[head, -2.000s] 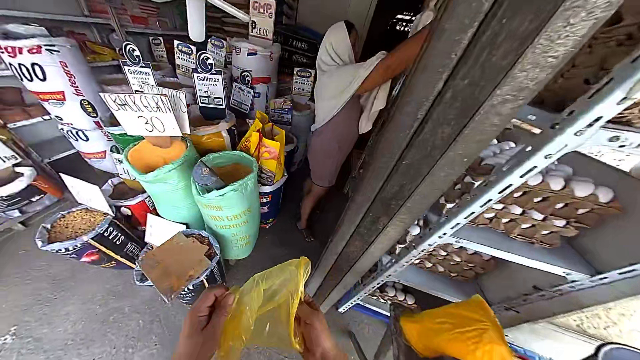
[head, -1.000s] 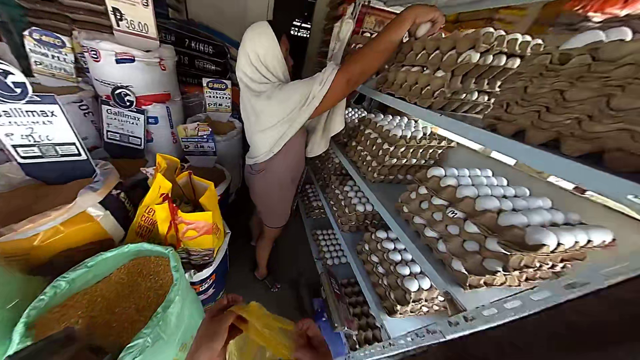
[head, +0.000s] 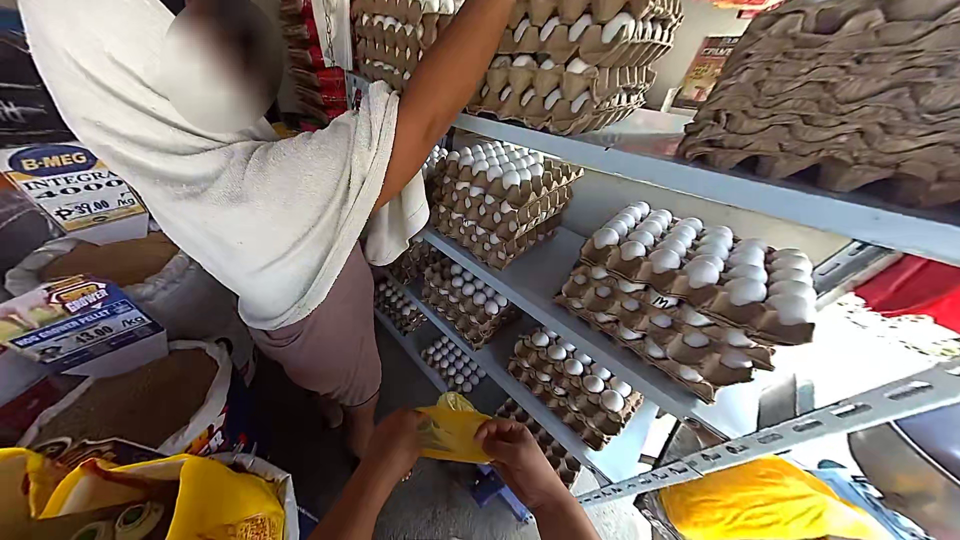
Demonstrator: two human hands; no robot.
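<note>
A thin yellow plastic bag [head: 454, 431] is stretched between my two hands, low in the middle of the view. My left hand [head: 397, 441] grips its left edge, and my right hand [head: 514, 450] pinches its right edge. Beyond the hands, cardboard trays of white eggs [head: 574, 367] stand stacked on a grey metal shelf rack [head: 540, 300]. A larger stack of egg trays [head: 675, 285] lies on the shelf to the right. To the left of the rack stands a person [head: 247, 217] with a white towel over head and shoulders, one arm raised toward the top egg trays [head: 555, 75].
Open sacks of feed [head: 135, 397] with price signs line the left side. A yellow printed bag [head: 150, 495] sits at the lower left. Stacked brown egg trays [head: 832, 97] rest on the upper right shelf. The rack's slotted metal edge [head: 780, 442] crosses the lower right, near yellow cloth-like material [head: 739, 502].
The view has moved much closer to the egg rack and the person. Both hands still hold the yellow bag. The person's arm stays raised to the upper trays, as one second ago.
</note>
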